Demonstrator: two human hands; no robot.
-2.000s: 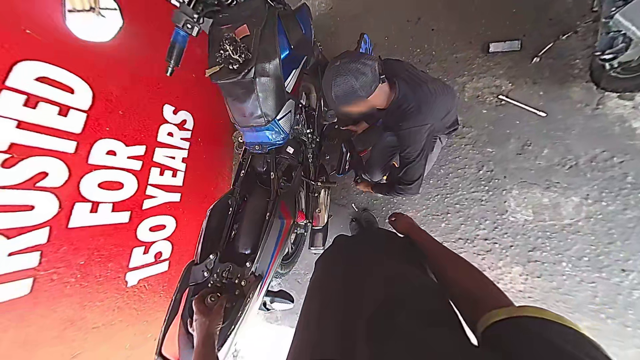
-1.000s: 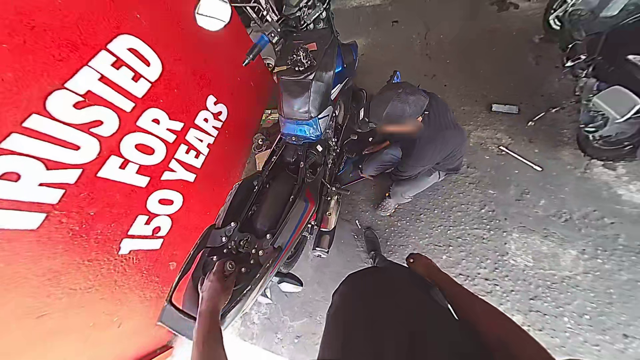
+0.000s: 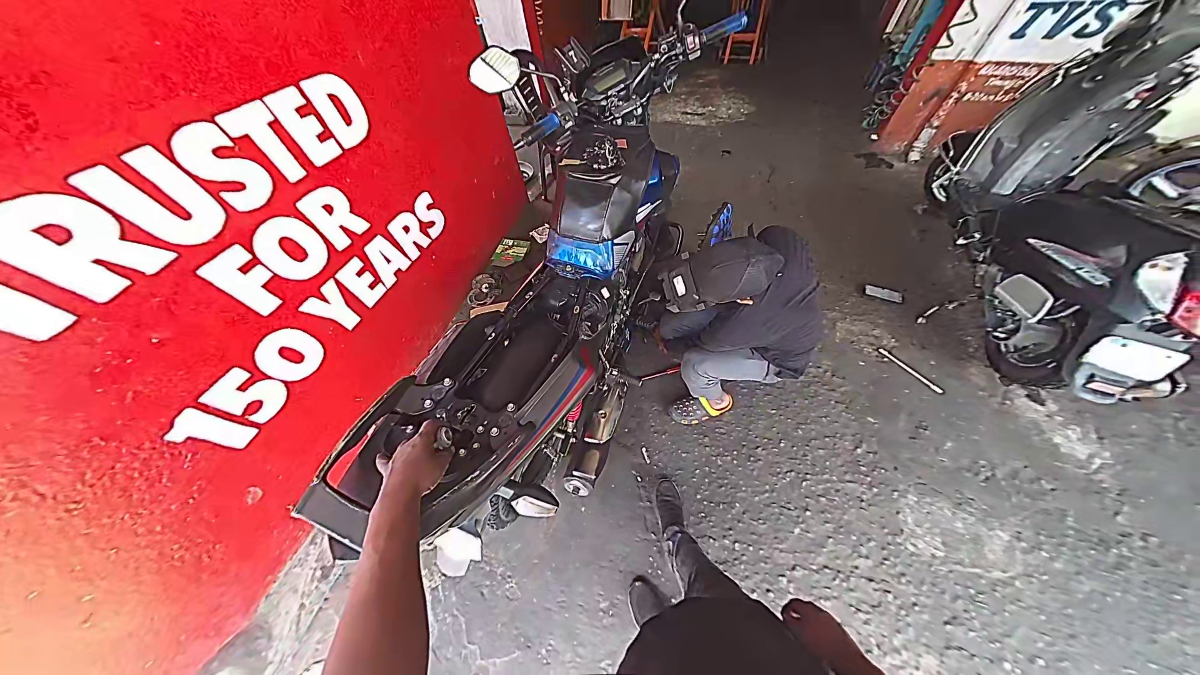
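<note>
A motorcycle point(image 3: 525, 366) without its seat stands along the red wall, its front pointing away. My left hand point(image 3: 419, 457) is at its tail, fingers around a small dark knob-like part point(image 3: 443, 437) among bolts; whether that part is loose or fixed I cannot tell. My right hand point(image 3: 808, 614) hangs low beside my dark clothing, away from the motorcycle; its fingers are not clear enough to read. Near the middle of the motorcycle's right side a person point(image 3: 750, 291) in a dark cap and top crouches, hands mostly hidden against the machine.
The red wall point(image 3: 394, 56) with painted lettering closes off the left. Black scooters point(image 3: 1078, 253) are parked at the right. A pale rod point(image 3: 910, 370) and a small grey object point(image 3: 883, 294) lie on the rough ground. The motorcycle's silencer point(image 3: 600, 436) sticks out towards my feet.
The view has swung up and shows more of the handlebars and scooters. My left hand stays at the motorcycle's tail. The crouching person's head has lowered towards the motorcycle.
</note>
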